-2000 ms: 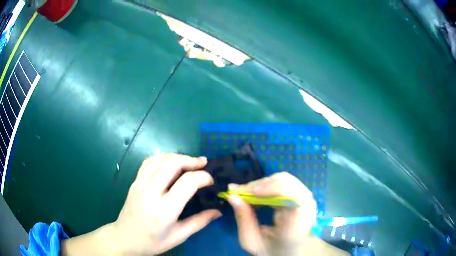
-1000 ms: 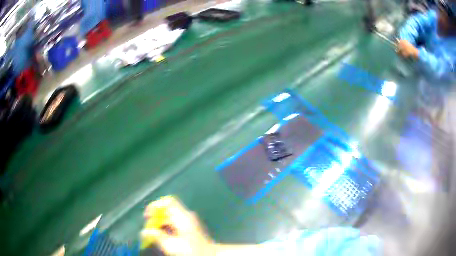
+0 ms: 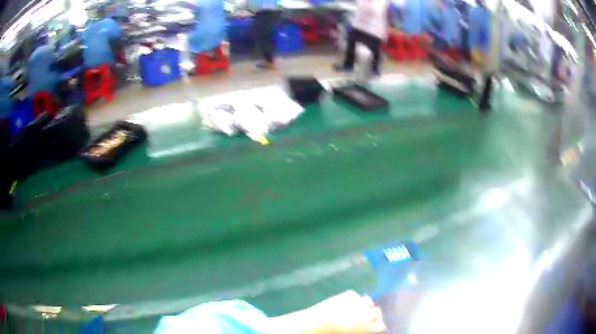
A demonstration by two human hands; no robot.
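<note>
One blue-sleeved forearm crosses the bottom edge from left to right. Its hand, which looks like my left hand, is blurred and cut off by the bottom edge. Whether it holds anything cannot be told. It is just below a blue-edged sheet with small pale marks on its upper part. My right hand is not in view. No tweezers or housing can be made out. A piece of blue sheet is cut off at the bottom left.
The green belt runs across the view. Beyond it lie a black tray of light pieces, white bags or sheets and a flat black tray. People in blue, red stools and blue bins stand at the back. Strong glare covers the lower right.
The view has swung from the work to the belt and floor beyond. The hand with the yellow tweezers has left view; an arm now reaches rightward along the bottom. The housing seen on the sheet no longer shows.
</note>
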